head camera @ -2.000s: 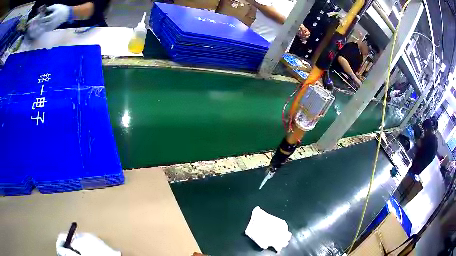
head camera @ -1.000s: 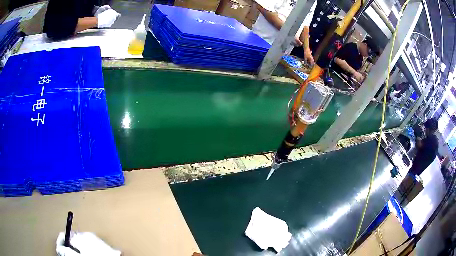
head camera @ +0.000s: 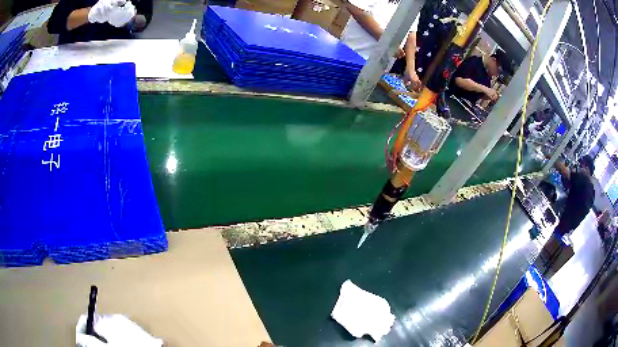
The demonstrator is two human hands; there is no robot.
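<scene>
My right hand [head camera: 122, 332], in a white glove, is cut off by the bottom edge at lower left. It is closed on a slim dark stick [head camera: 93, 310] that stands nearly upright. The stick's lower end is hidden in the glove. The hand is over the tan board [head camera: 169, 284]. What lies below the hand is out of the picture. My left hand is not in view. A small brownish patch [head camera: 266, 344] shows at the bottom edge; I cannot tell what it is.
Blue sheets [head camera: 81, 183] lie at left. An electric screwdriver [head camera: 389, 196] hangs point-down over the dark belt [head camera: 284, 271], near a crumpled white cloth [head camera: 362, 312]. Beyond the green belt [head camera: 257, 156] stand a yellow-filled bottle [head camera: 184, 57], another blue stack [head camera: 284, 51] and several people.
The dark stick has turned more upright since the oldest frame. The hanging screwdriver has swung slightly. The gloved person across the line has moved both hands. My gloved hand has hardly moved.
</scene>
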